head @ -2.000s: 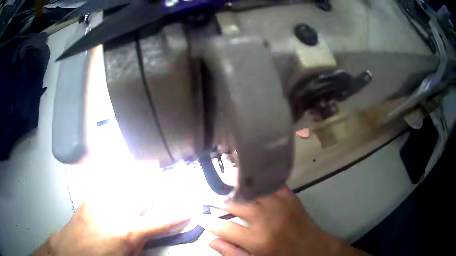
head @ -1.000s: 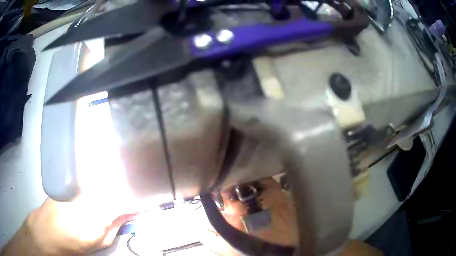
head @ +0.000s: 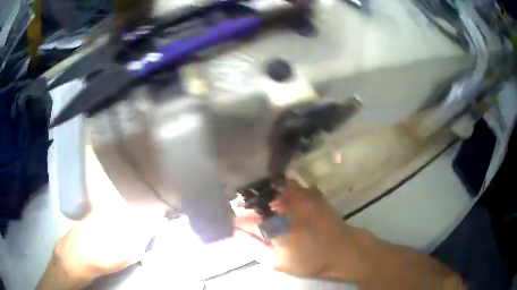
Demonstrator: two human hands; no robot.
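The sewing machine head (head: 227, 119) fills the middle of the view, blurred. White glare below it hides most of the work. A thin dark edge of the work piece (head: 232, 269) shows at the bottom, on a pale surface. My left hand (head: 85, 255) lies at the lower left, fingers washed out by glare, beside a small dark blue edge (head: 150, 243). My right hand (head: 309, 238) is under the machine head, its fingers around or behind the small dark block (head: 274, 226) near the needle area. Whether either hand grips anything cannot be made out.
Scissors with a purple handle (head: 198, 44) lie on top of the machine head. A pale rounded bar (head: 69, 164) stands at the left. Dark navy fabric (head: 24, 136) is piled at the far left. A flat black phone-like rectangle (head: 475, 156) lies at the right.
The view has shifted, with the machine head and scissors lying further left. My right hand, mostly hidden behind the machine a second ago, now shows by the needle area. My left hand stays at the lower left.
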